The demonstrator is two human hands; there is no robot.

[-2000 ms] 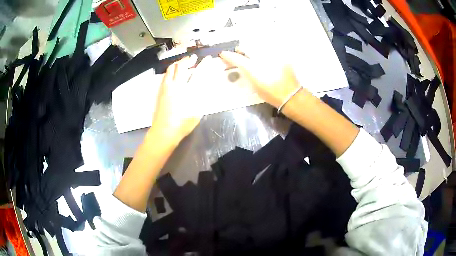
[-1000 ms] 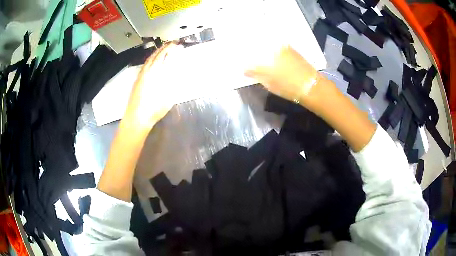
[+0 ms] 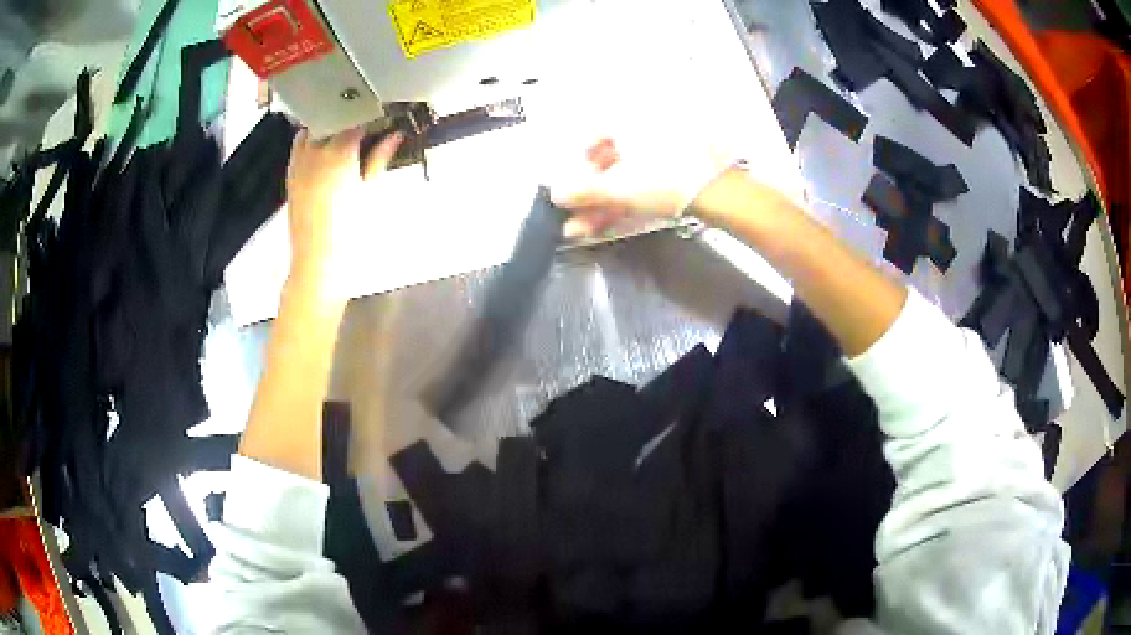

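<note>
My right hand is over the front right of the white machine bed. Its fingertips hold one end of a black strip, blurred, which hangs down over the bed's front edge. My left hand is at the left of the bed by the machine head, its fingertips beside the presser foot area. Whether it holds a black piece there cannot be told. The needle plate shows just right of the foot.
The machine head stands at the top. A heap of black strips lies at bottom centre on the metal table. A dense bundle of black strips lies at left, short black pieces at right, teal cloth at top left.
Both hands were together at the foot on a black strip. My right hand moved right, then took a strip and raised it to the bed's front edge. My left hand moved left.
</note>
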